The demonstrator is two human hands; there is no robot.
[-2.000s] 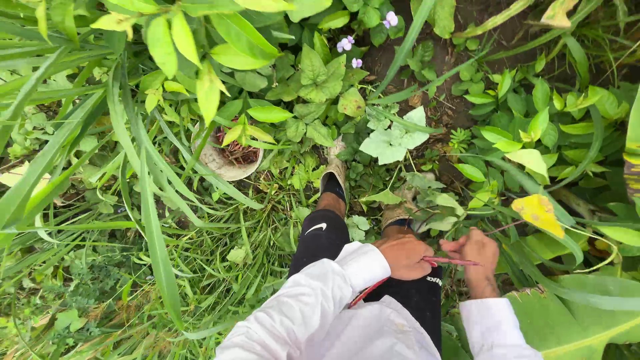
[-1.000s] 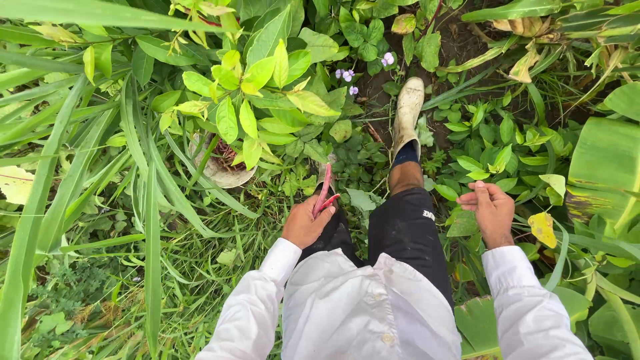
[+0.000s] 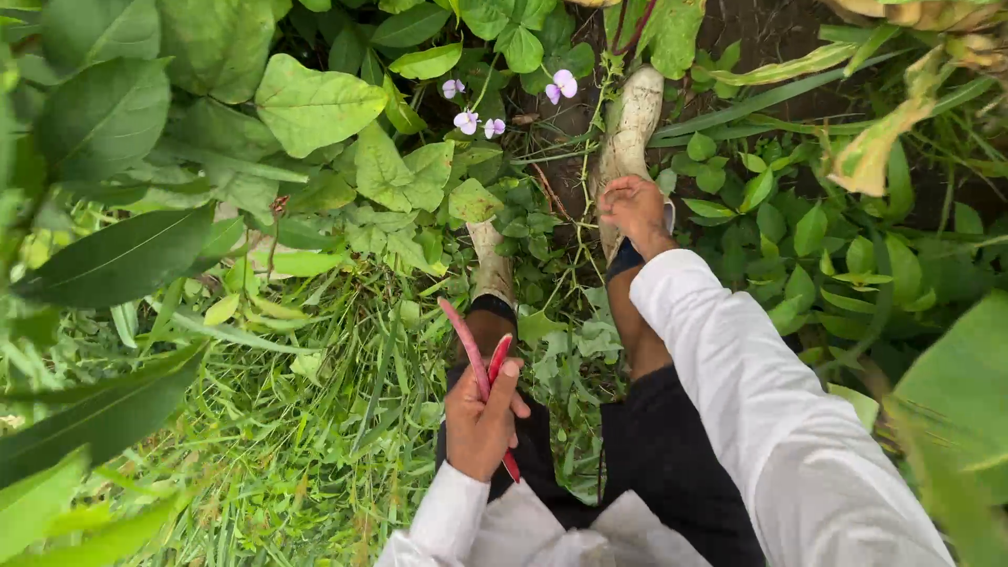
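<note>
My left hand point(image 3: 482, 421) is closed around a few slender red bean pods point(image 3: 466, 342), whose tips stick out above the fingers and one end below the palm. My right hand point(image 3: 634, 211) reaches forward over the muddy boot point(image 3: 630, 118) on my right foot, fingers partly curled, with nothing visible in it. Pale purple flowers point(image 3: 466, 121) stand among broad bean leaves point(image 3: 319, 102) ahead and to the left of that hand. A thin green vine point(image 3: 589, 177) runs beside the right boot.
My other muddy boot point(image 3: 491, 260) stands among low leaves. Long grass point(image 3: 315, 441) covers the ground at left. Dry, yellowed leaves point(image 3: 874, 153) hang at upper right, and a large broad leaf point(image 3: 957, 386) stands at lower right. Dark bare soil point(image 3: 756, 35) shows ahead.
My right hand has moved forward and inward, over the right boot. My left hand still holds the red pods. The view is now closer to the flowers, and the bowl seen earlier at left is largely hidden.
</note>
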